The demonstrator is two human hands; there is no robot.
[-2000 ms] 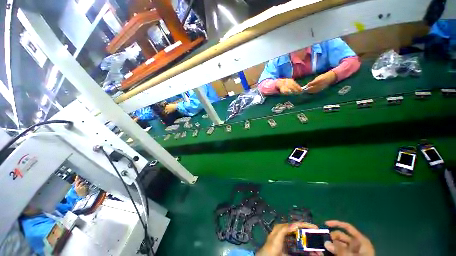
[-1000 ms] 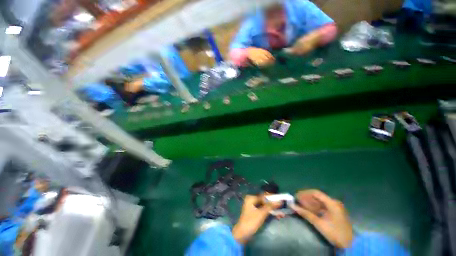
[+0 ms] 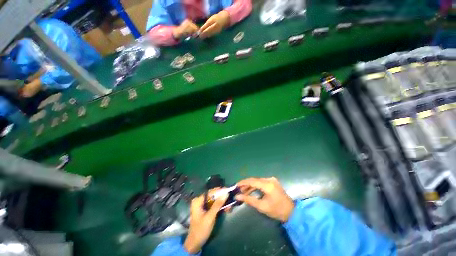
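Note:
My left hand (image 3: 204, 217) holds a small display assembly (image 3: 229, 198) at its left end, over the green bench. My right hand (image 3: 265, 198) pinches the right end of the same assembly with thumb and fingers. The assembly is tilted, with a pale strip, a dark edge and an orange part at its left; detail is blurred. A loose pile of black frames (image 3: 161, 199) lies on the bench to the left of my hands.
A green conveyor (image 3: 172, 134) behind the bench carries screen units (image 3: 222, 110). Small metal parts (image 3: 271, 45) line the far belt. Stacked blister trays (image 3: 400, 130) stand at the right. A person's hands (image 3: 202, 29) work across the belt. A white post (image 3: 67, 59) crosses the upper left.
The view has swung right, bringing the stacked trays into sight and moving the white machine mostly out. Both hands stay on the assembly, which has turned from screen-up to a tilted pose.

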